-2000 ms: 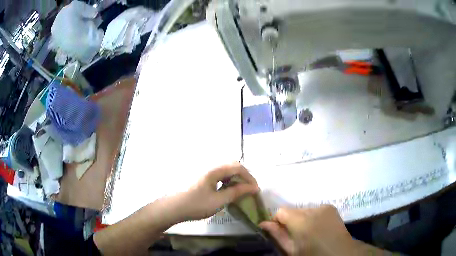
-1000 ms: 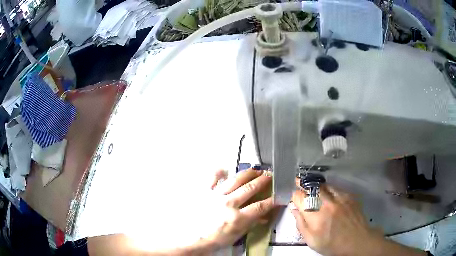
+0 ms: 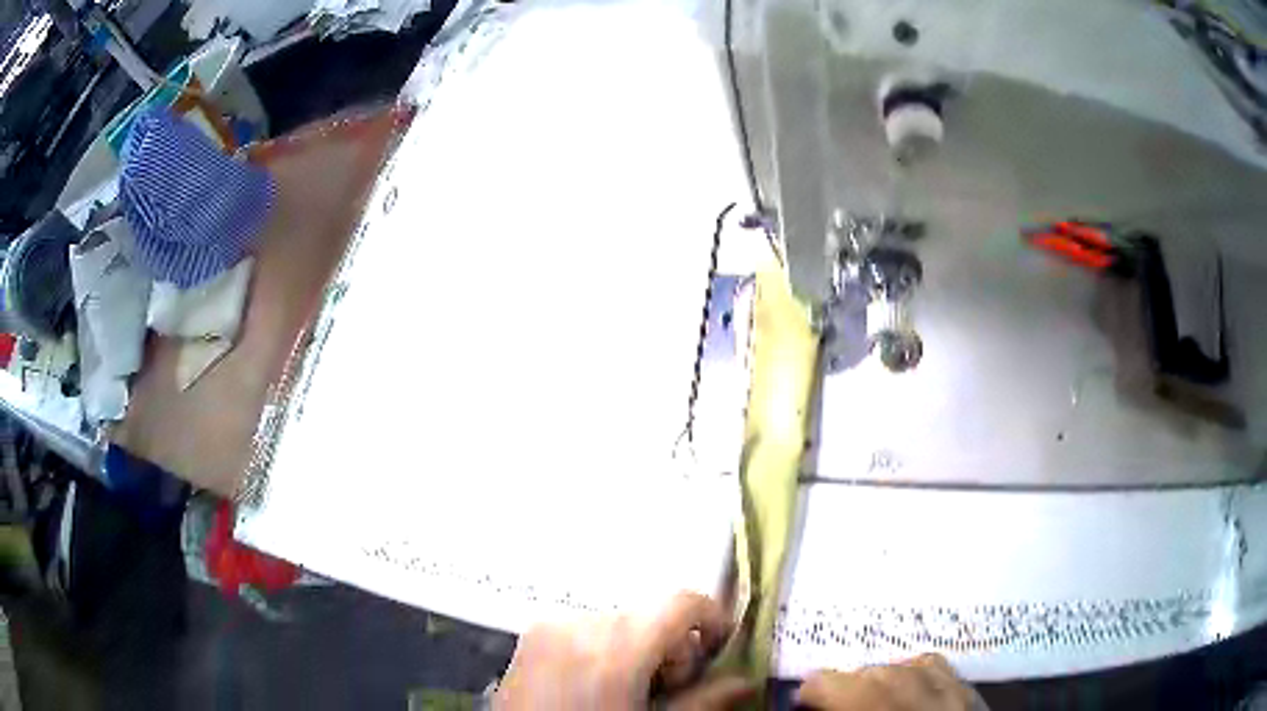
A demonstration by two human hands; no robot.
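A long olive fabric strip (image 3: 778, 403), yellow under the lamp, runs from under the sewing machine head (image 3: 799, 153) down over the white table to its front edge. Its far end lies by the needle area, which the head hides. The ribbed knob (image 3: 892, 313) is right of the strip. My left hand (image 3: 625, 660) is closed on the strip's near end at the table edge. My right hand (image 3: 889, 688) is just right of the strip, cut off by the bottom edge of the picture; its fingertips are not clearly seen.
An orange-red handled tool (image 3: 1077, 243) and a black upright block (image 3: 1181, 327) are on the machine bed at right. A blue-and-white striped cloth (image 3: 195, 202) lies at far left. A red cloth (image 3: 243, 556) hangs below the table. Ruler marks (image 3: 1000, 625) run along the front edge.
Both hands have moved from beside the presser foot back to the table's front edge. The strip now lies extended between the machine head and my left hand. The view has shifted.
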